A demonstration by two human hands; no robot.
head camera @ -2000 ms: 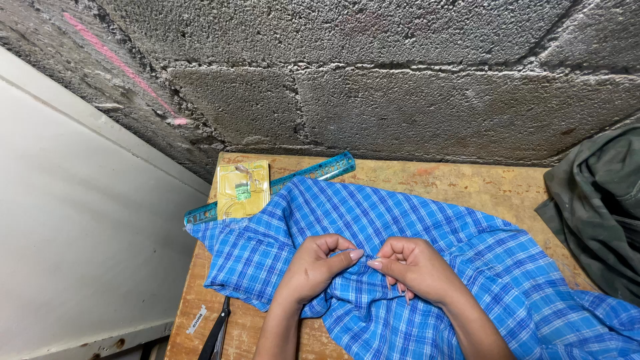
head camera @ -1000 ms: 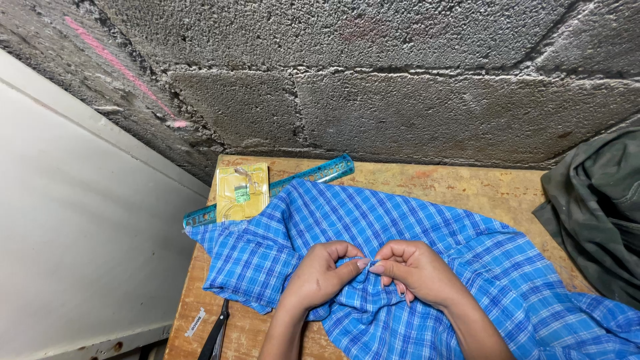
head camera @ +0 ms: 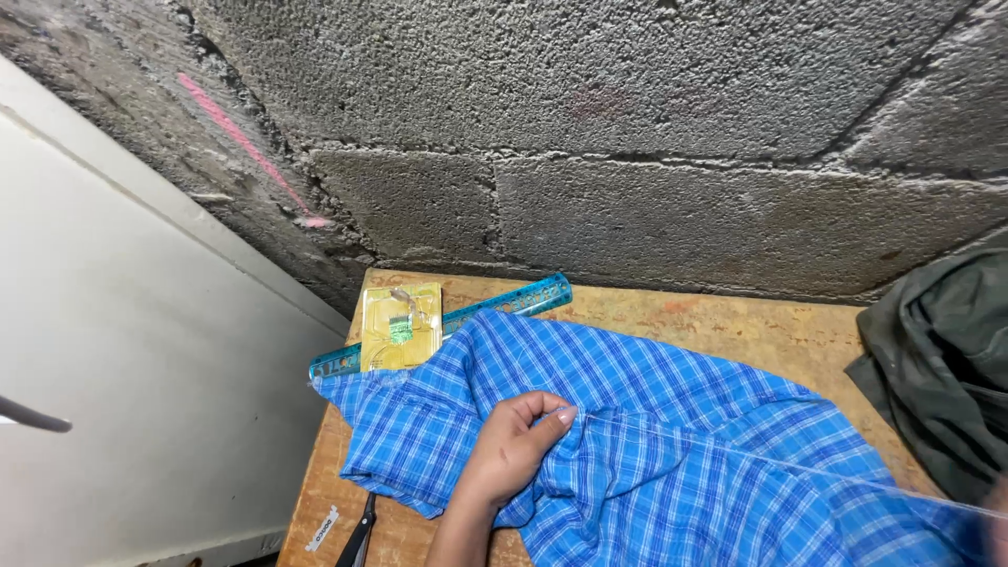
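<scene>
Blue checked cloth (head camera: 646, 370) lies bunched over a wooden table. My left hand (head camera: 516, 445) pinches a fold of it between thumb and forefinger, near the middle of the cloth. From that pinch a white thread (head camera: 787, 465) runs taut to the right edge of the view. There my right hand (head camera: 998, 504) shows only as a blurred sliver, so its fingers and what they hold cannot be made out. No needle can be seen.
A yellow needle packet (head camera: 402, 327) rests on a blue ruler (head camera: 512, 303) at the table's back left. Black-handled scissors (head camera: 358, 535) and a Dorco razor blade (head camera: 321, 528) lie near the left edge. Dark cloth (head camera: 937, 354) sits at right, before a block wall (head camera: 669, 213).
My right hand has moved from beside my left hand out to the far right. The thread now stretches across the cloth. My left hand still pinches the cloth.
</scene>
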